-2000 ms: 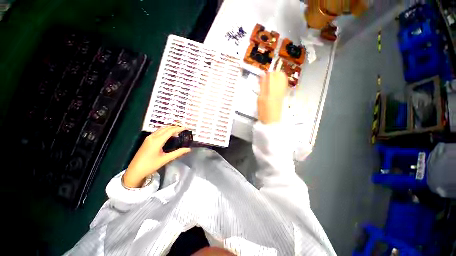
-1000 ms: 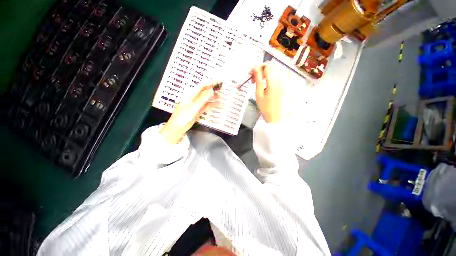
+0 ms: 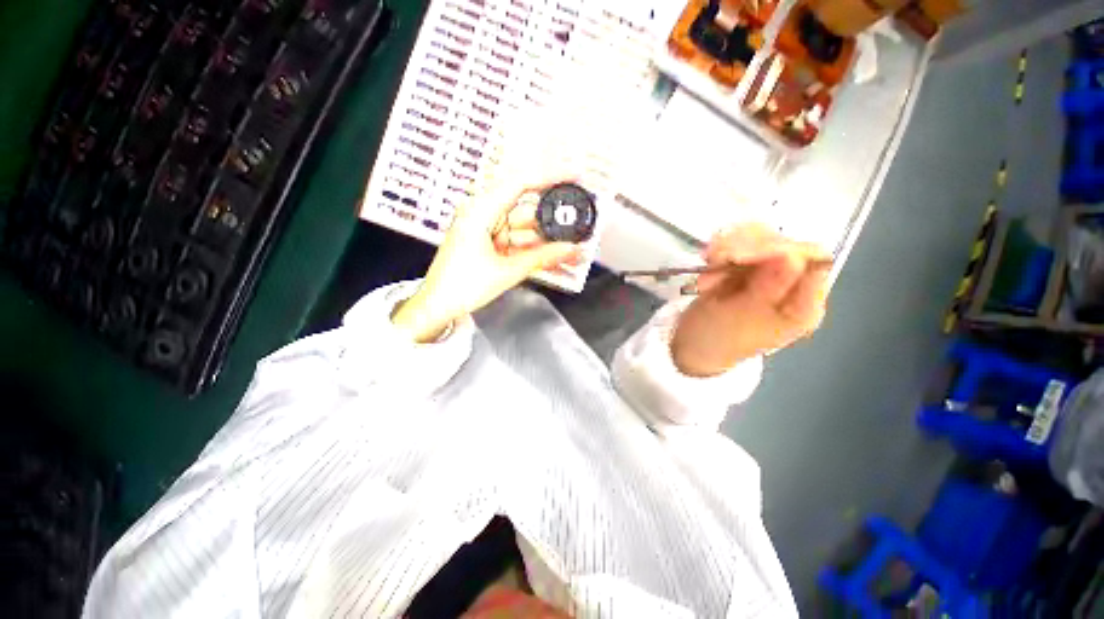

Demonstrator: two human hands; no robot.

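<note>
My left hand [image 3: 490, 260] holds a round black unit [image 3: 565, 213] between thumb and fingers, its face with a pale centre turned up. The unit is over the lower right part of the white slotted tray [image 3: 424, 139], which has rows of slim dark pieces. My right hand [image 3: 757, 296] grips a slim thin tool [image 3: 666, 273], likely tweezers, which points left towards the unit. The tool's tip is apart from the unit. Whether the tip holds anything is too small to tell.
Orange parts bins [image 3: 793, 106] stand on the white machine top [image 3: 726, 163] at upper right. A black compartment tray [image 3: 182, 181] lies on the dark green mat [image 3: 321, 224] at left. Blue stools [image 3: 987, 393] stand on the grey floor at right.
The black unit now shows face up in my left hand. My right hand with the tool has moved right and down, away from the slotted tray. The camera view has shifted.
</note>
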